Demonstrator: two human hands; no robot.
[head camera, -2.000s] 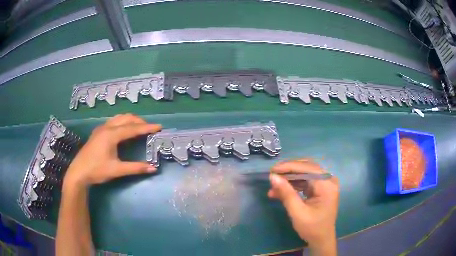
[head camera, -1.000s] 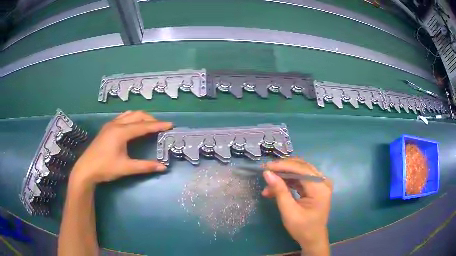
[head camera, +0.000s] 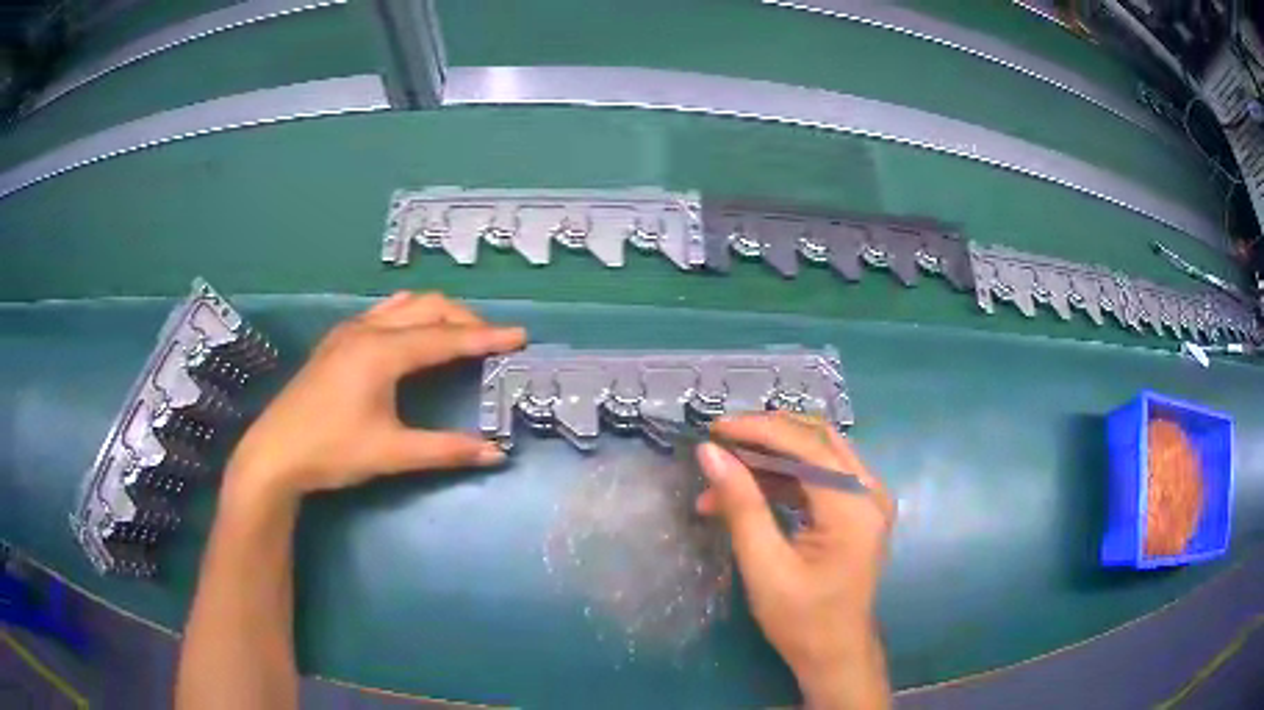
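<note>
A grey metal four-station housing (head camera: 665, 377) lies flat in front of me, its lobes facing me. My left hand (head camera: 367, 402) holds its left end between thumb and fingers. My right hand (head camera: 804, 534) holds thin tweezers (head camera: 797, 469) like a pen. The tweezers' tips are at the housing's front edge, by the second seat from the left. Whether they grip a piece is too small to tell. Tiny copper pins (head camera: 645, 555) lie scattered on the green mat just below the housing.
A stack of housings (head camera: 160, 423) stands at an angle at far left. A blue bin (head camera: 1120, 479) of copper-coloured pieces sits at right. A row of placed housings (head camera: 548, 229) runs behind, one darker, towards thin tools (head camera: 1203, 266) at far right. Metal rails and a post stand at the back.
My right hand has moved the tweezers from above the scattered pins up to the housing's front edge. My left hand stays on the left end. The whole view has shifted, with the bench appearing further right.
</note>
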